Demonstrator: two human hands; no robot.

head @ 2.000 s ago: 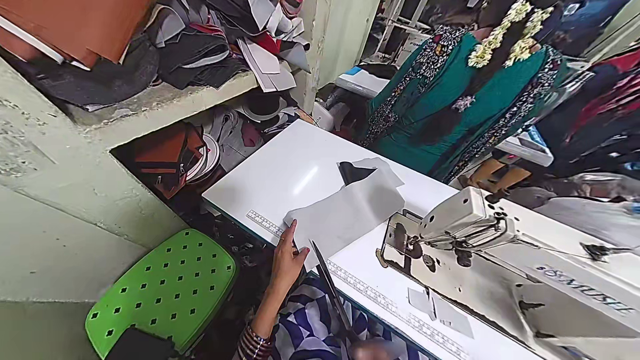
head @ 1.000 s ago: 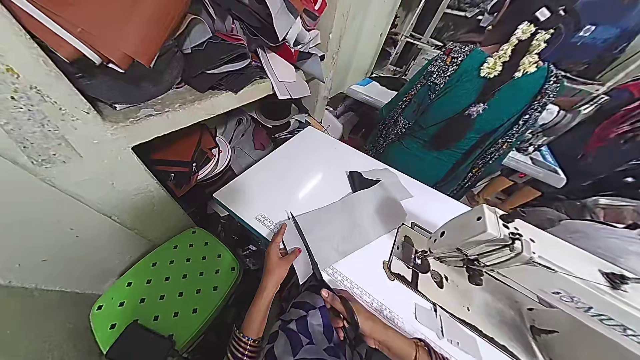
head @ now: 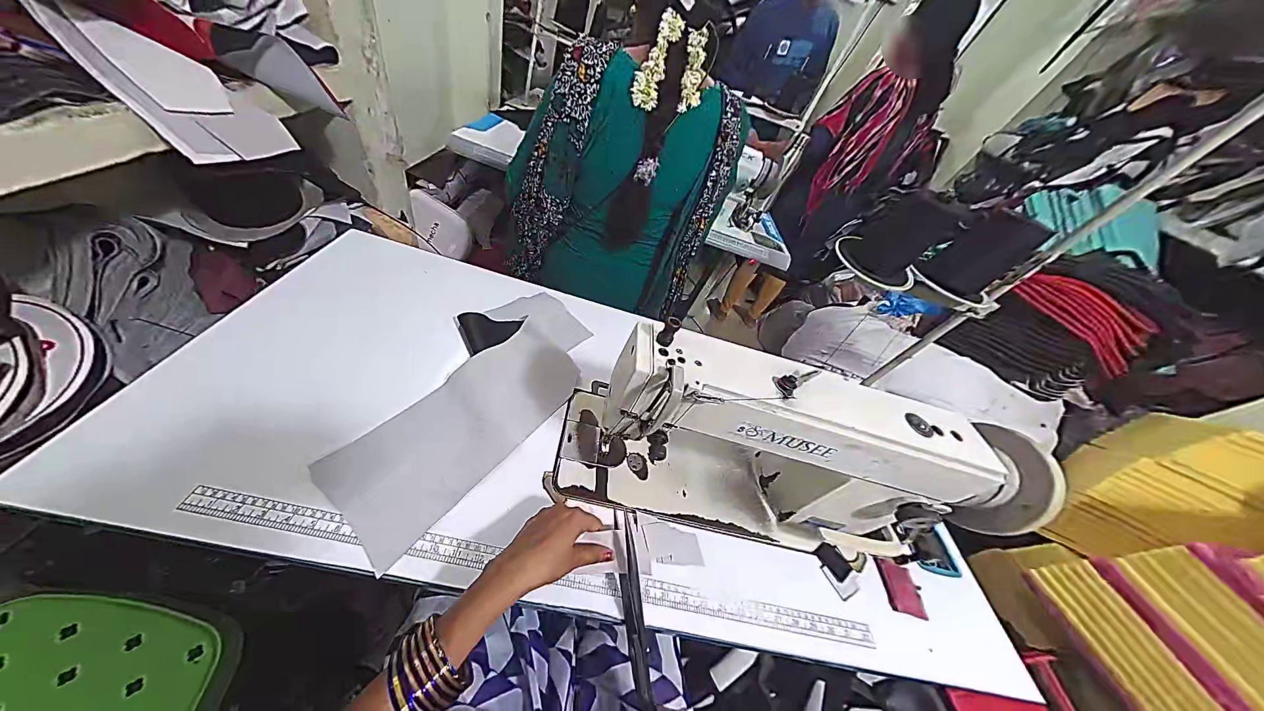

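My left hand (head: 548, 546), with bangles at the wrist, is at the table's front edge just below the sewing machine's needle plate. Thumb and fingers pinch a small pale piece (head: 610, 541). Long scissors (head: 633, 602) stand beside its fingertips, blades pointing up toward the machine, their handles beyond the bottom edge. My right hand is out of view. Small pale scraps (head: 674, 544) lie right of the blades. A large grey sheet (head: 449, 434) rests across the white table (head: 247, 365), touching a black piece (head: 489, 333). The sewing machine (head: 790, 430) is on the right.
Ruler strips (head: 267, 513) run along the front edge. A green perforated stool (head: 109, 652) is at lower left. A person in green (head: 622, 197) is beyond the table, with other people farther back. Yellow stacked material (head: 1165, 484) lies at right; fabric pieces fill the left shelf (head: 79, 148).
My left hand has let go of the large grey sheet and moved right to the small pieces by the machine. The scissors have moved there too. My right hand has left view. The view has turned right.
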